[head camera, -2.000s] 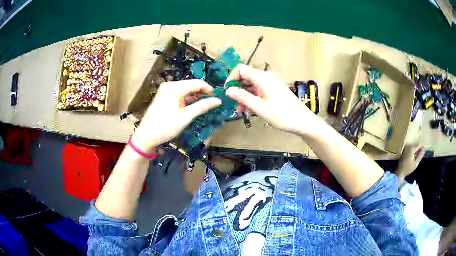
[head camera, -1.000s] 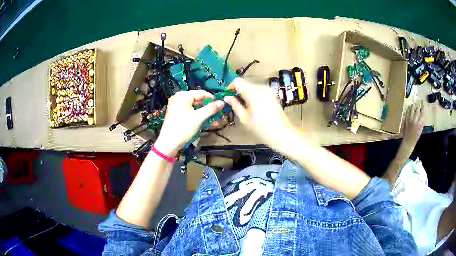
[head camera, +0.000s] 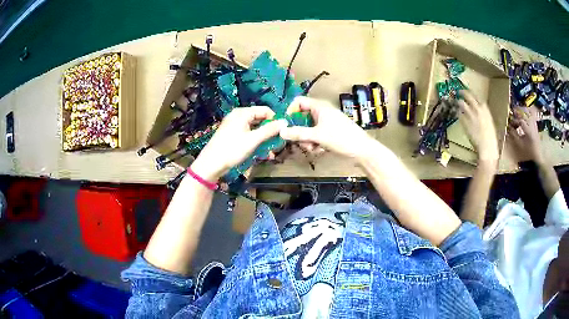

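My left hand (head camera: 240,138) and my right hand (head camera: 324,129) meet over the board box. Their fingertips pinch a small green circuit board (head camera: 300,118) between them; the fingers partly hide it. Green PCB panels (head camera: 266,80) lie just behind the hands on top of the board box (head camera: 163,107). Black cables (head camera: 198,93) with blocky tips stick out around the panels and over the box's edges.
The battery box (head camera: 128,103) is at the left. Black cases with yellow batteries (head camera: 376,104) lie right of my hands. Further right, a neighbour's hand (head camera: 478,128) reaches into the neighbour's box (head camera: 471,55). The green belt (head camera: 299,11) runs behind; a red stool (head camera: 106,221) is below left.
The view has shifted. My hands stay together on the small board. The neighbour's hand has moved into the neighbour's box, and another hand shows beside it near the black cases.
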